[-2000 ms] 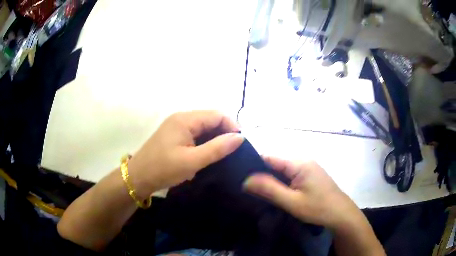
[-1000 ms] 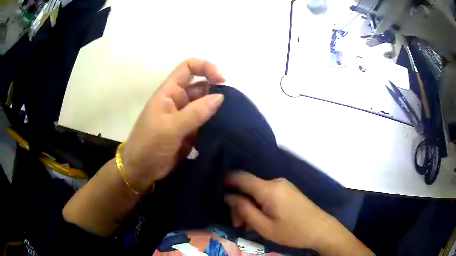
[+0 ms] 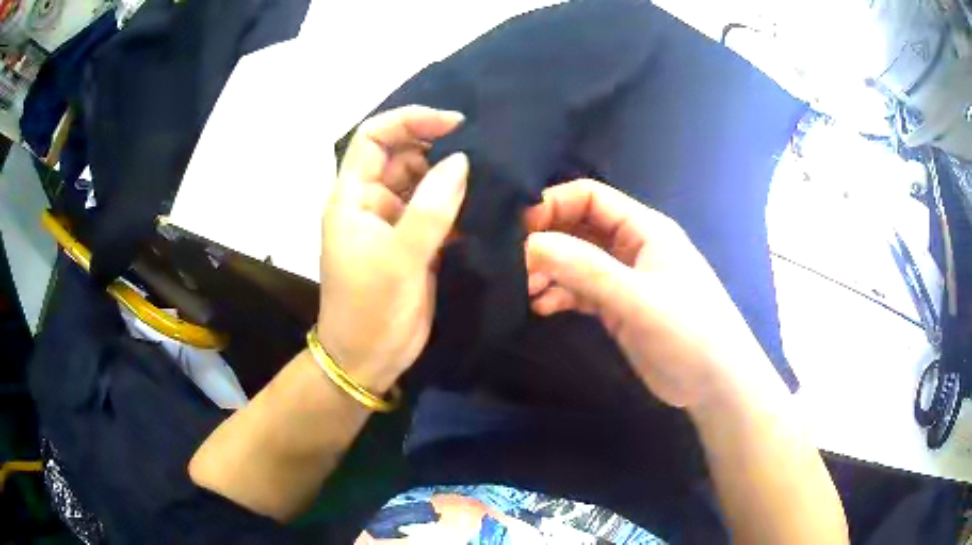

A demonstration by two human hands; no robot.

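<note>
A large dark fabric panel [image 3: 682,138] is spread over the white table and hangs down over its front edge towards the lap. My left hand [image 3: 389,224] holds the dark cloth at its left part, thumb and fingers near a fold. My right hand [image 3: 618,277] pinches the cloth between thumb and fingers at the middle. A narrow strip of cloth [image 3: 485,266] lies between both hands. The exact layers in the fingers are too dark to tell.
White table [image 3: 853,373] with scissors [image 3: 938,399] and a slim metal tool [image 3: 914,279] at right. The sewing machine [image 3: 906,43] is at upper right, overexposed. Dark cloth [image 3: 160,96] is piled at left, with a yellow curved bar [image 3: 160,316] below it.
The dark cloth has been opened out and now covers much of the table towards the machine. My right hand has risen closer to my left hand. The view has shifted, moving the scissors rightward.
</note>
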